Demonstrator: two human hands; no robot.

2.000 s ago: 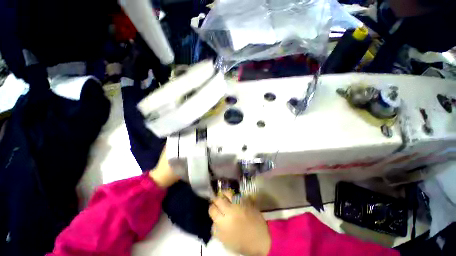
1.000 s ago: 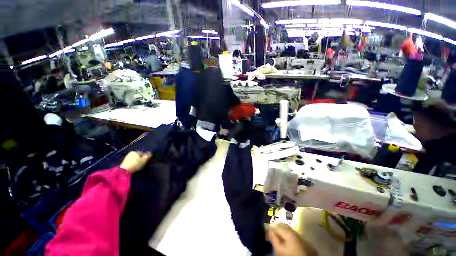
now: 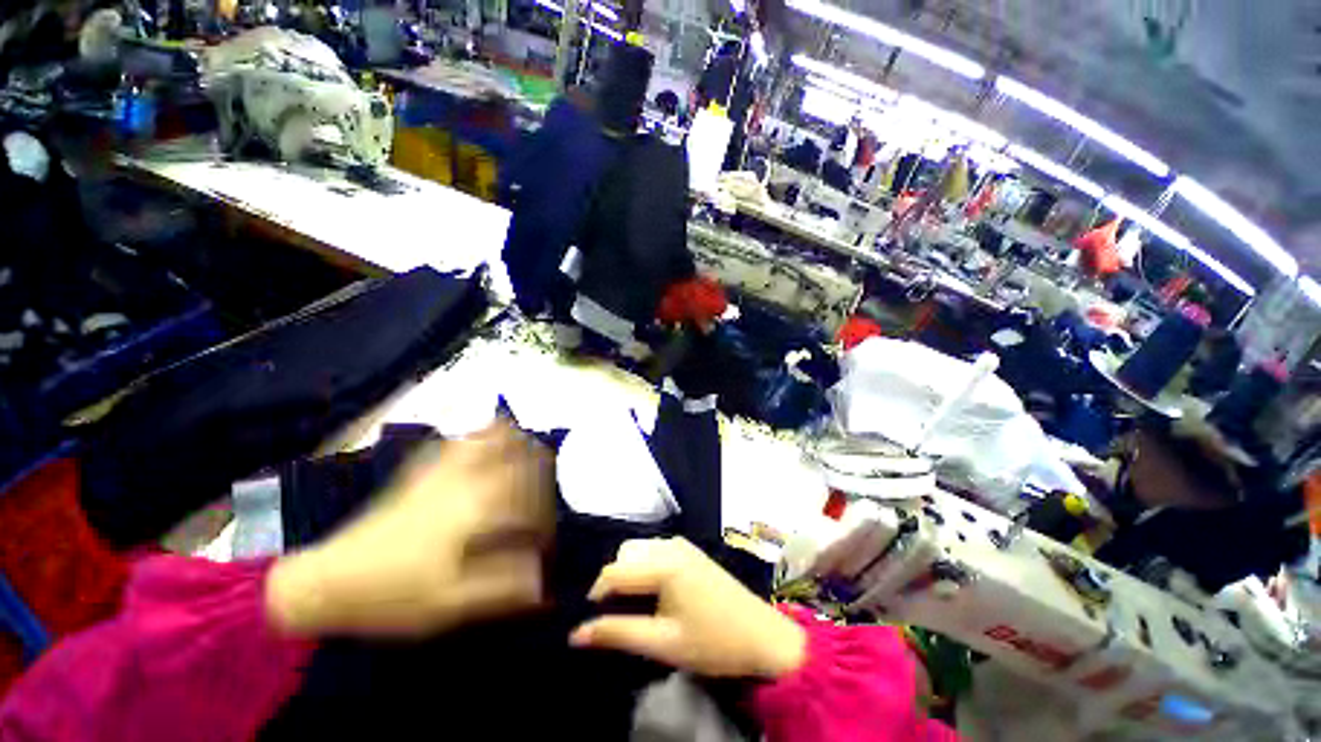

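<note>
A dark garment piece lies in front of me on the pale table, under both hands. A white patch or sheet shows on the dark cloth just beyond my hands. My left hand is blurred over the cloth; its grip cannot be told. My right hand rests on the cloth with fingers apart, left of the sewing machine head. A dark strip of cloth runs beside the white piece toward the machine. The white sewing machine stands at right with red lettering.
More dark cloth lies at the left. Dark thread cones stand beyond the table. A plastic bag sits behind the machine. A red crate is at the lower left. Another machine stands on a white table at the back left.
The view has turned and tilted. My left hand has moved right from the left cloth to the cloth in front of me. My right hand has left the needle area and lies on this cloth.
</note>
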